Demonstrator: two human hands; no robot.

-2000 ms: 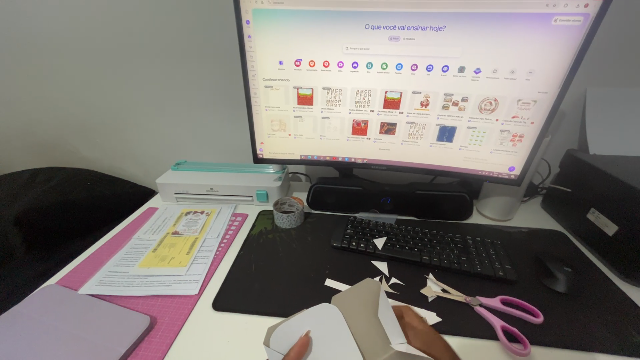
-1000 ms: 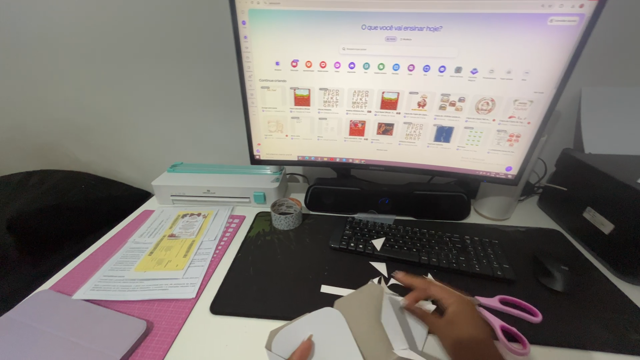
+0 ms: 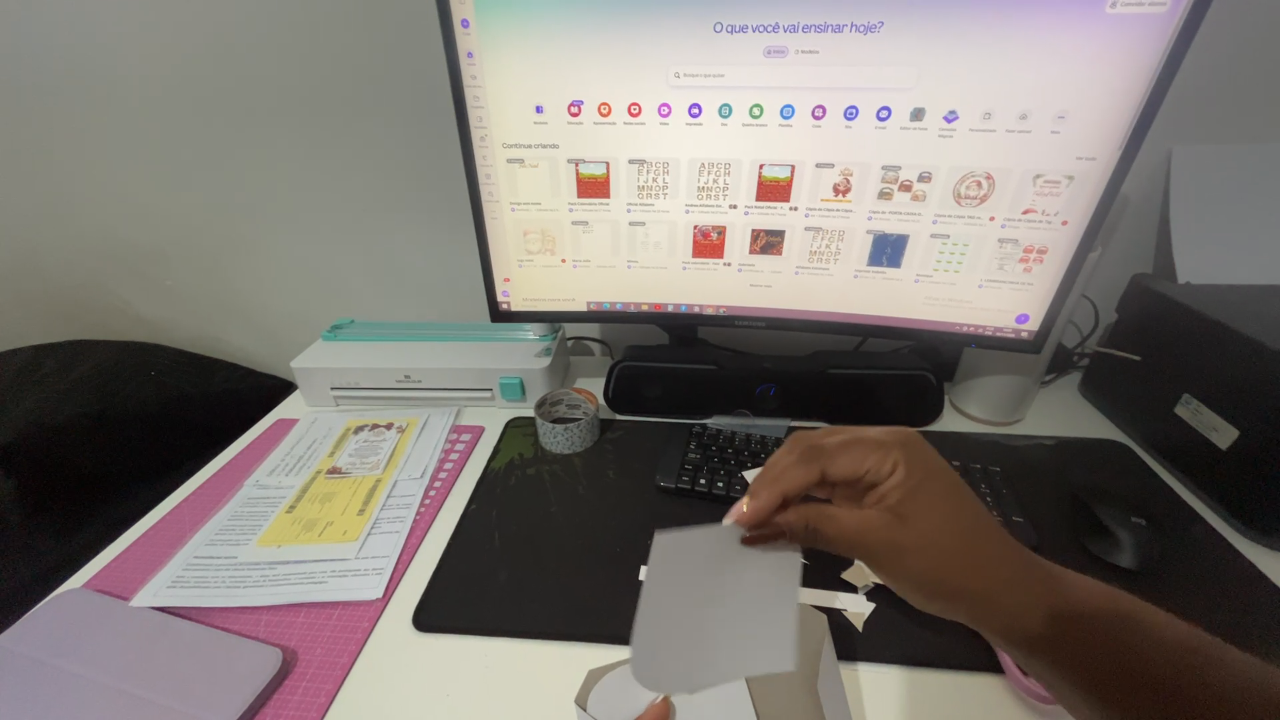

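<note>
My right hand [image 3: 880,510] is raised over the desk mat, thumb and fingers pinching the top edge of a white paper piece [image 3: 715,610] that hangs down. Of my left hand [image 3: 655,708], only a fingertip shows at the bottom edge, on a folded white and grey card piece [image 3: 800,665] partly behind the paper. White paper scraps [image 3: 858,600] lie on the mat beneath my right wrist. The pink scissors [image 3: 1025,685] are mostly hidden by my right forearm.
A black keyboard [image 3: 715,455], a tape roll [image 3: 567,420] and a mouse [image 3: 1115,535] rest on the black mat [image 3: 530,560]. Behind are a speaker bar [image 3: 775,392], monitor [image 3: 800,290] and white laminator [image 3: 430,370]. Papers [image 3: 300,530] lie on a pink cutting mat [image 3: 245,630], left.
My right hand has risen from the folded card and now holds up a white paper piece. My left hand stays low at the card.
</note>
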